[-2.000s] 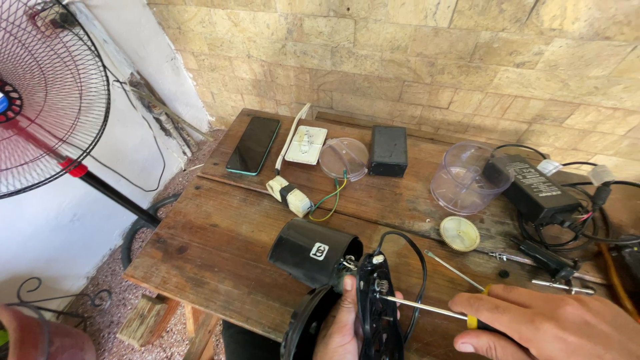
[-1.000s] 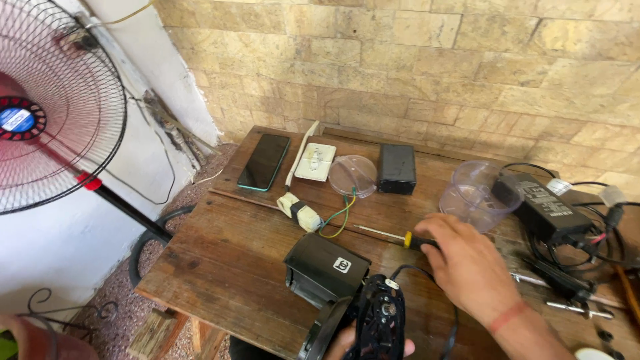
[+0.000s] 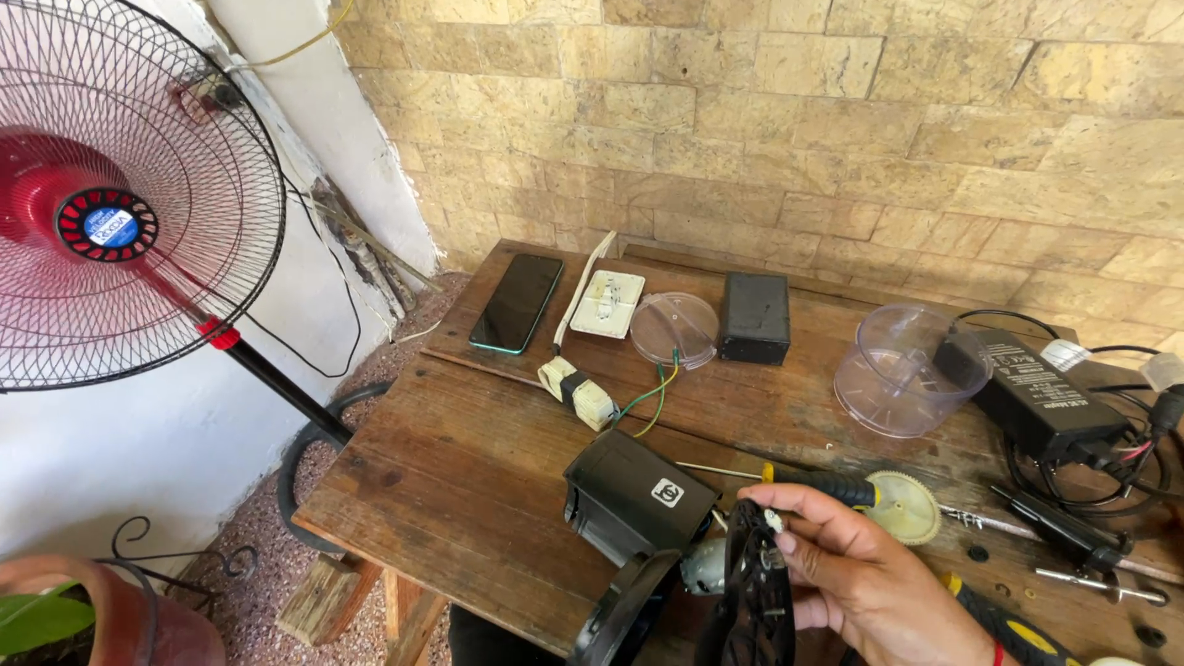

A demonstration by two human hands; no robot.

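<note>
My right hand [image 3: 856,569] pinches the upper edge of a black plastic housing part [image 3: 751,583], near a small white piece on it. Left of that part a silver motor [image 3: 705,566] shows, beside a black round rim [image 3: 624,610] and a black plastic casing [image 3: 638,495] with a white sticker. My left hand is not in view. Behind my right hand lies a screwdriver with a black and yellow handle [image 3: 823,485], its shaft pointing left. A pale plastic gear [image 3: 905,509] lies by the handle's end. Another black and yellow handle [image 3: 1008,629] is partly behind my wrist.
On the wooden table [image 3: 444,453] are a smartphone [image 3: 518,303], a white switch plate [image 3: 608,303], a taped connector [image 3: 578,393], a clear disc [image 3: 673,328], a black box [image 3: 755,317], a clear round container [image 3: 911,370], a power adapter [image 3: 1050,393] and cables. A pedestal fan [image 3: 111,222] stands left.
My right hand has let go of the screwdriver, which now lies on the table, and holds the black housing part. My left hand, on the assembly before, has gone out of view.
</note>
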